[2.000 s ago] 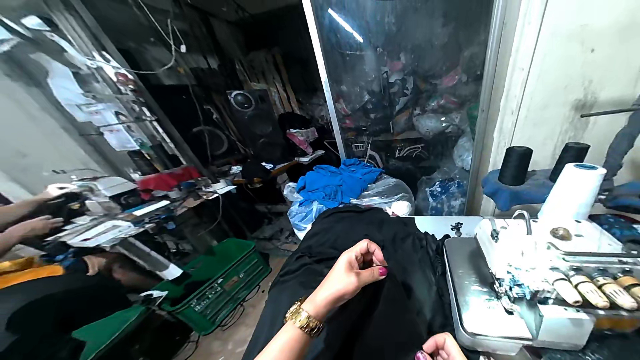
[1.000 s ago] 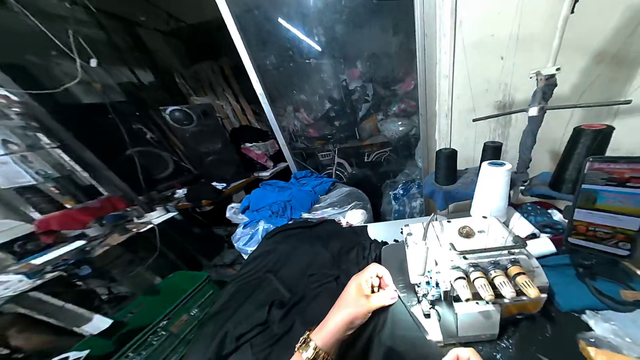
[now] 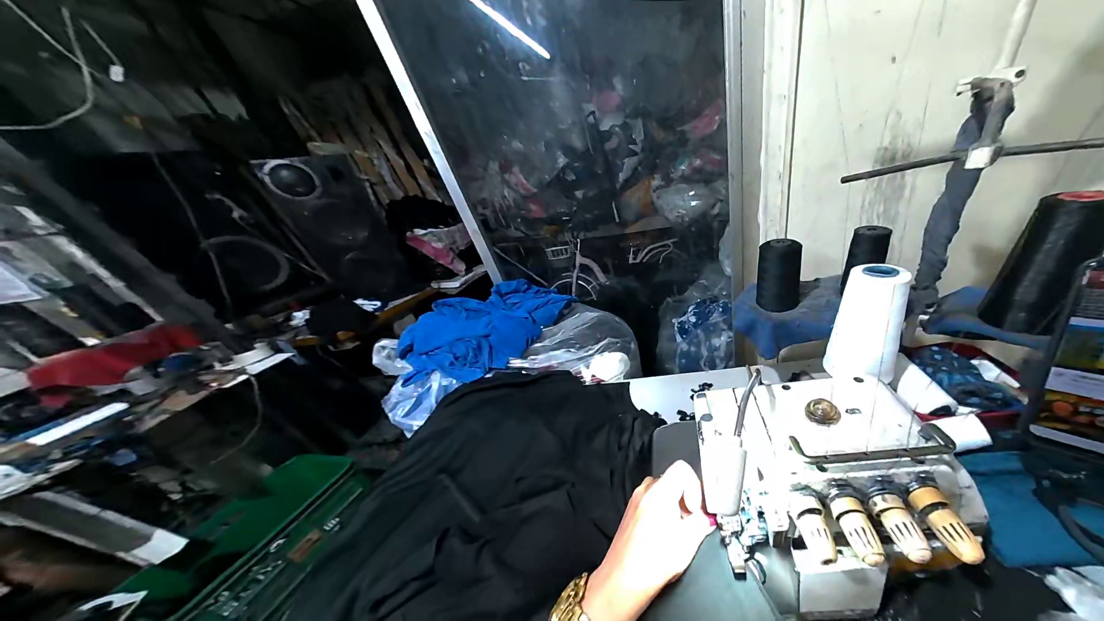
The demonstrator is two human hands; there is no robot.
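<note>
An overlock sewing machine [image 3: 849, 431] with several tension knobs stands at the right. My left hand [image 3: 660, 535], with a gold watch at the wrist, is beside its needle area, fingertips close to the presser foot [image 3: 737, 552]. Thumb and fingers are pinched together; whether fabric lies between them is hidden. Black fabric [image 3: 509, 500] spreads over the table left of this hand. A white thread cone [image 3: 868, 319] and black thread spools [image 3: 779, 276] stand behind the machine. My right hand is out of view.
Blue cloth [image 3: 483, 332] lies on plastic bags behind the black fabric. A green plastic crate [image 3: 276, 526] stands at lower left, near a cluttered bench. A phone [image 3: 1074, 362] stands at the right edge. Behind are a glass panel [image 3: 604, 129] and a loudspeaker [image 3: 319, 216].
My left hand has moved right, from over the black fabric to the machine's needle area. My right hand, partly visible at the bottom edge earlier, has left view. The view has turned right.
</note>
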